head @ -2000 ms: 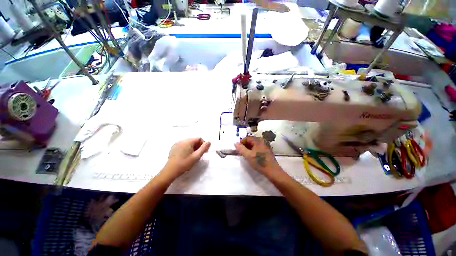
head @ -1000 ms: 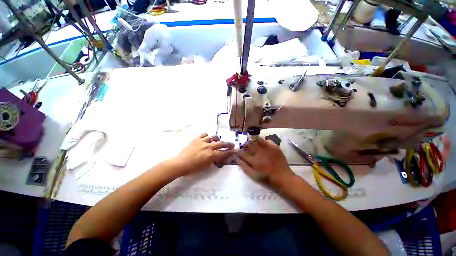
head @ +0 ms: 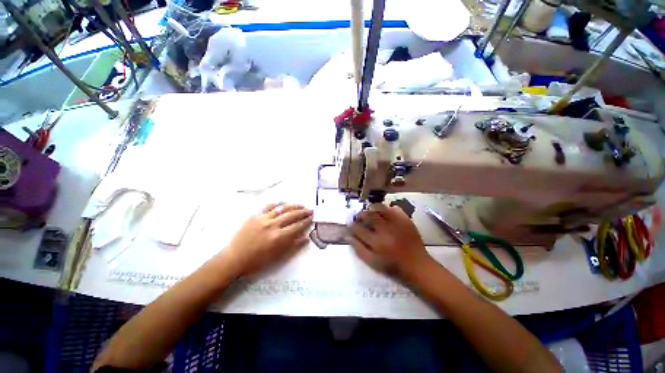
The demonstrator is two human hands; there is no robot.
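The sewing machine (head: 503, 164) stands right of centre, its presser foot and needle (head: 353, 201) lit bluish-white. A small white fabric piece (head: 332, 211) seems to lie on the needle plate between my hands; its edges are hard to see against the white. My left hand (head: 273, 232) lies flat, palm down, left of the needle plate, fingertips at its edge; whether it pins fabric cannot be seen. My right hand (head: 386, 237) has its fingertips beside the presser foot, fingers bent down at the fabric; what lies under them is hidden.
Scissors (head: 481, 255) with yellow and green handles lie right of my right hand. A scissors bundle (head: 623, 246) is at the far right. White cut pieces (head: 175, 222) and curled white fabric (head: 120, 211) lie left. A purple machine (head: 28, 178) is far left. A trough (head: 292, 62) runs behind.
My left hand has moved left, away from the presser foot and my right hand, and now lies flatter. My right hand stays by the foot. The view has shifted slightly.
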